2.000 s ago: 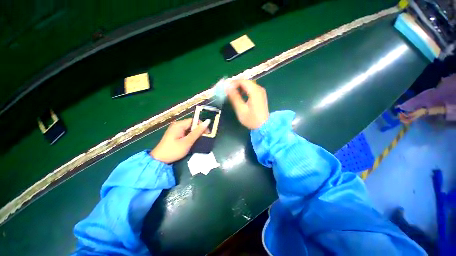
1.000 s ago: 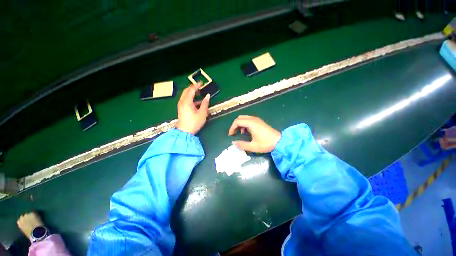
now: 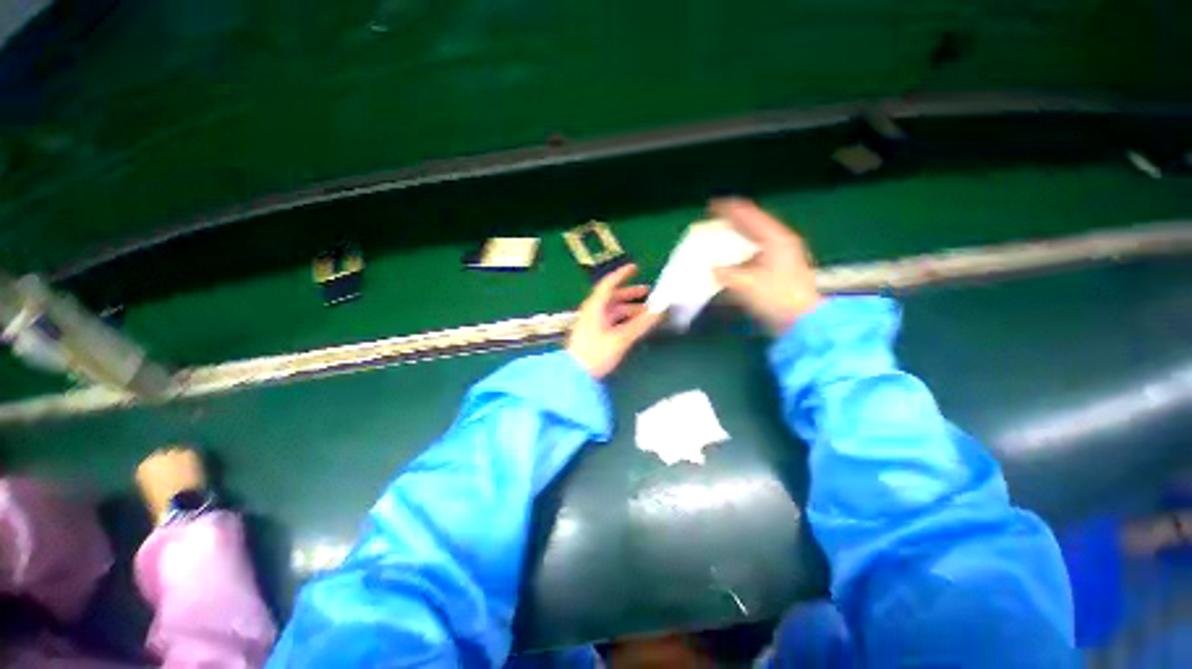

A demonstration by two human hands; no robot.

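Observation:
My right hand (image 3: 774,272) is shut on a blurred white square piece (image 3: 702,268), above the pale belt edge strip; whether a dark housing is under it is unclear. My left hand (image 3: 608,324) is beside its lower left corner, fingers apart; touch cannot be told. A housing with an open square frame (image 3: 595,246) lies on the belt just beyond my left fingers. A small loose stack of white liner pieces (image 3: 681,426) lies on the dark green bench below my hands.
The green belt (image 3: 431,294) carries a housing with a pale square (image 3: 505,252) and an open-framed one (image 3: 339,275) to the left. The belt edge strip (image 3: 1020,256) crosses the view. At left are another person's hand with a watch (image 3: 170,480) and pink sleeves (image 3: 207,575).
My left hand has let go of the open-framed housing on the belt. My right hand has moved from beside the liner stack up to the belt edge and taken the white piece. The view has shifted.

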